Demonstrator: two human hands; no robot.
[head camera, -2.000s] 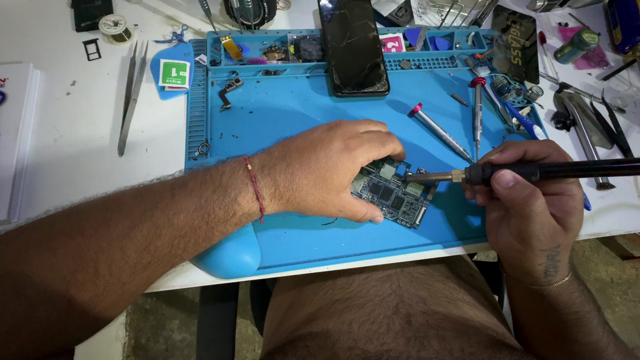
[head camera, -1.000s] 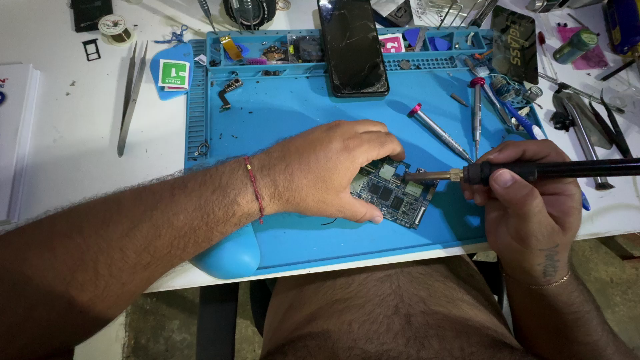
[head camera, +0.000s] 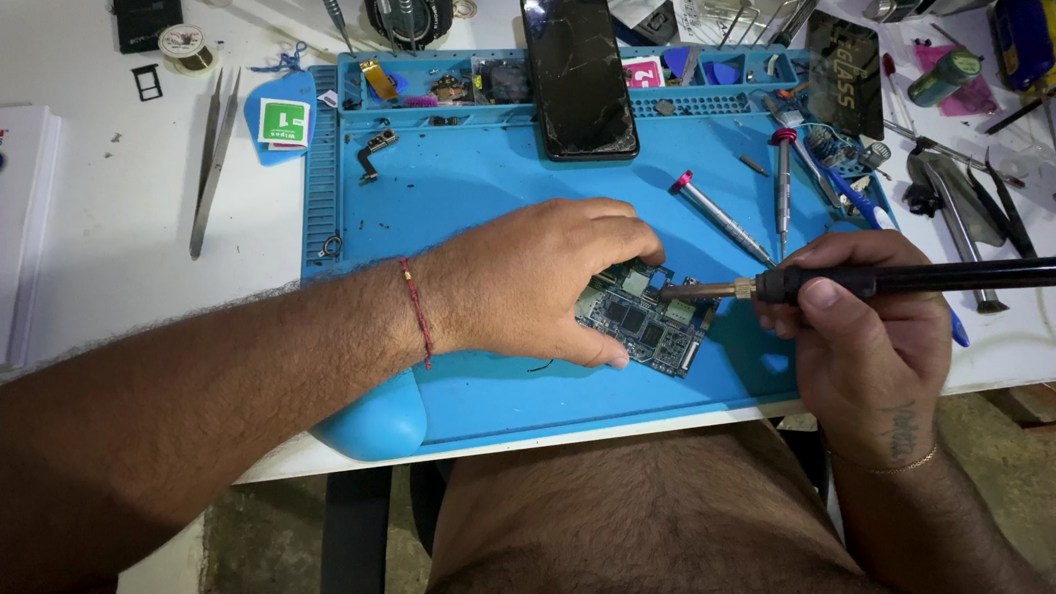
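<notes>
A green-blue circuit board (head camera: 648, 322) lies on the blue silicone repair mat (head camera: 495, 412). My left hand (head camera: 549, 280) grips the board's left part between thumb and fingers and covers that side. In my right hand (head camera: 866, 322) is a soldering iron (head camera: 833, 283) with a black handle, held like a pen. Its metal tip points left and rests at, or just over, the upper middle of the board; whether it touches cannot be told. Behind the board, two precision screwdrivers, one slanted (head camera: 722, 219) and one more upright (head camera: 784, 190), lie on the mat.
A phone with a cracked screen (head camera: 582, 82) lies across the mat's parts tray (head camera: 495, 115). Metal tweezers (head camera: 214, 165), a wire spool (head camera: 186, 48) and a blue pad with wipe packets (head camera: 285, 124) are at left. At right lie a blue-handled brush (head camera: 858, 198), black tweezers (head camera: 1002, 206) and a green bottle (head camera: 945, 78).
</notes>
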